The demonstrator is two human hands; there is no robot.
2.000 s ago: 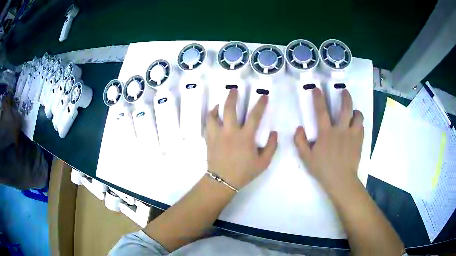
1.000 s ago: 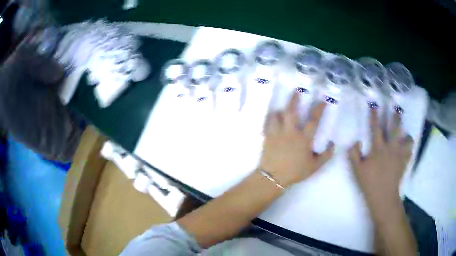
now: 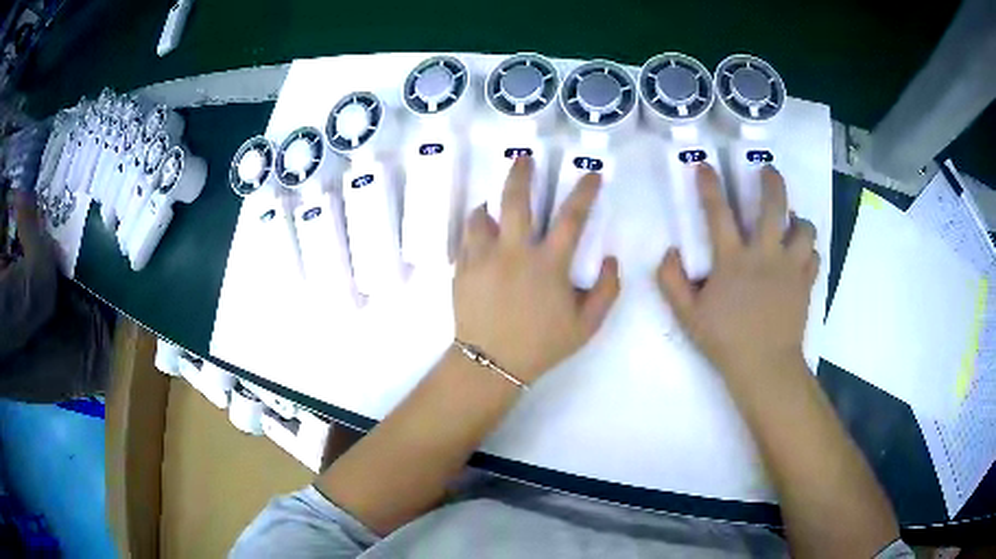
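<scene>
Several white handheld fans lie side by side on a white work sheet (image 3: pixel 382 371), round heads away from me. My left hand (image 3: pixel 524 278) rests spread over two fans in the middle, fingertips just below their dark oval panels, one of them on this fan (image 3: pixel 588 202). My right hand (image 3: pixel 748 289) lies spread over the two right-hand fans, fingertips at the panels, including this fan (image 3: pixel 690 202). The panels show pale marks. Neither hand is closed round a fan. The fans at left, such as this fan (image 3: pixel 434 202), lie untouched.
A close-packed row of white fans (image 3: pixel 115 164) lies on the dark green bench at left, beside a person's sleeve (image 3: pixel 49 328). An open carton (image 3: pixel 197 470) with white fans along its edge is at lower left. Papers (image 3: pixel 906 311) and a pale post (image 3: pixel 939 104) are at right.
The view swung and came back. Both hands stay on the same fans. The panels under the fingertips, dark two seconds ago, now show pale marks.
</scene>
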